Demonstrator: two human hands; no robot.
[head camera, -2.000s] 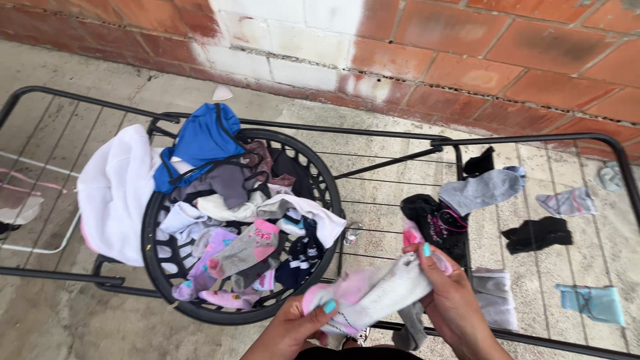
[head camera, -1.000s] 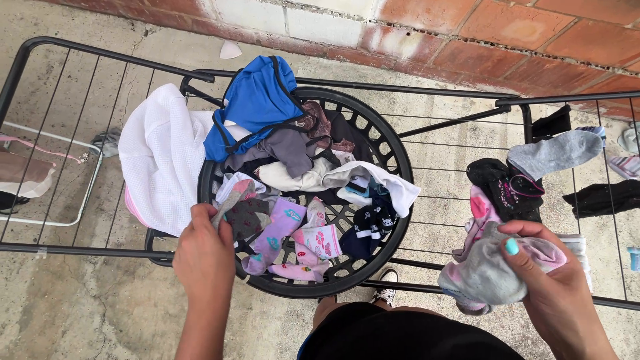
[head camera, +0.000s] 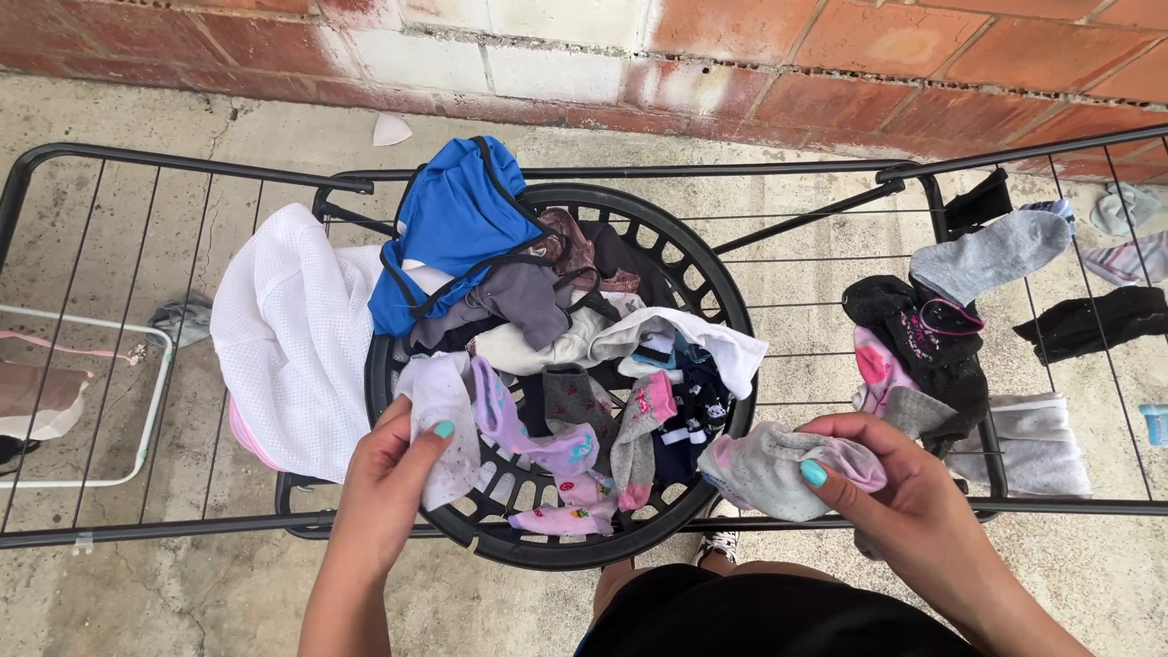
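A round black plastic laundry basket (head camera: 584, 555) rests on a black metal drying rack (head camera: 620, 172), holding socks, a blue garment (head camera: 465, 214) and other small clothes. At its front left rim my left hand (head camera: 388, 484) pinches a pale lilac-white sock (head camera: 447, 429). Past the right rim, my right hand (head camera: 903, 493) grips a bunched grey and pink sock (head camera: 776, 474), perhaps more than one. Inside the basket lie a purple patterned sock (head camera: 529, 433) and a grey sock with pink ends (head camera: 639, 443). White mesh fabric (head camera: 292, 347) lies against the left side.
Over the rack's right part hang a light grey sock (head camera: 990, 255), black items (head camera: 922, 338) and a black sock (head camera: 1095, 324). A white-framed rack (head camera: 160, 401) stands low at left. A brick wall (head camera: 867, 68) runs behind. My shoe (head camera: 718, 546) shows below the basket.
One second ago my left hand held a greyish sock at the basket's left rim; now a pale lilac-white sock is in it. My right hand still holds the bunched grey and pink sock.
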